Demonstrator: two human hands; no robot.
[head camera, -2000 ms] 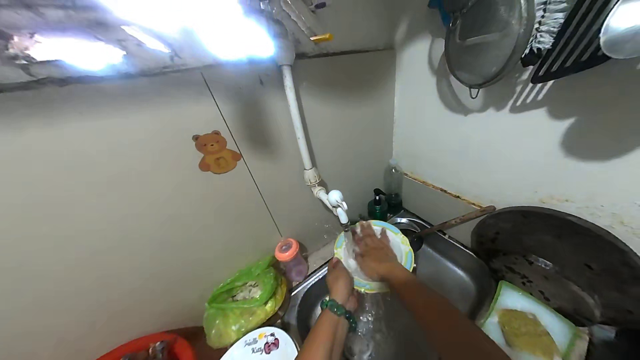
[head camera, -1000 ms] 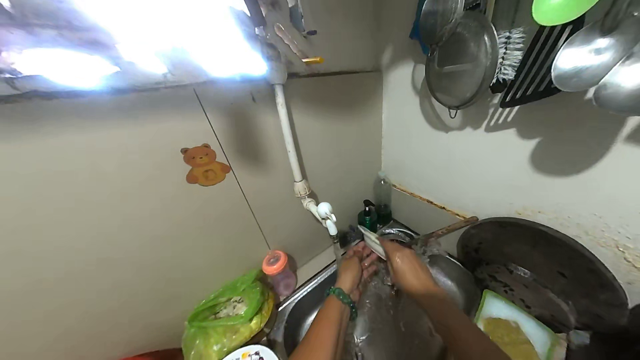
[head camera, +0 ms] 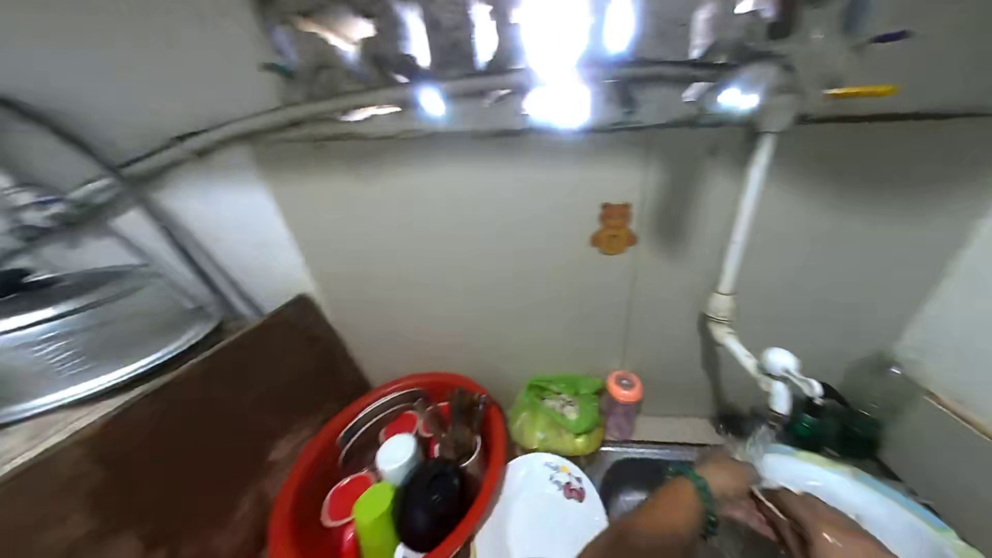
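Observation:
Under the white faucet [head camera: 779, 380], water runs onto my left hand [head camera: 725, 479], which has a green beaded bracelet at its wrist. My right hand [head camera: 829, 531] is beside it at the bottom edge, blurred. A thin pale edge shows between the two hands; what it belongs to is unclear. Just behind and right of my right hand, a white plate [head camera: 841, 484] with a blue and yellow rim leans over the metal sink [head camera: 632, 480]. Whether either hand grips it cannot be told. Another white plate [head camera: 535, 504] with a printed figure lies left of the sink.
A red basin [head camera: 291, 496] holds cups, bowls and utensils. Behind the printed plate stand a green plastic bag [head camera: 554, 415] and an orange-lidded container [head camera: 622, 403]. A brown board [head camera: 232, 434] and a large metal lid [head camera: 101, 333] are at left. Dark green bottles stand behind the faucet.
The view has swung left, showing the red basin and metal lid. Two seconds ago my right hand lay flat on the rimmed plate; one second ago a plate was edge-on between my hands.

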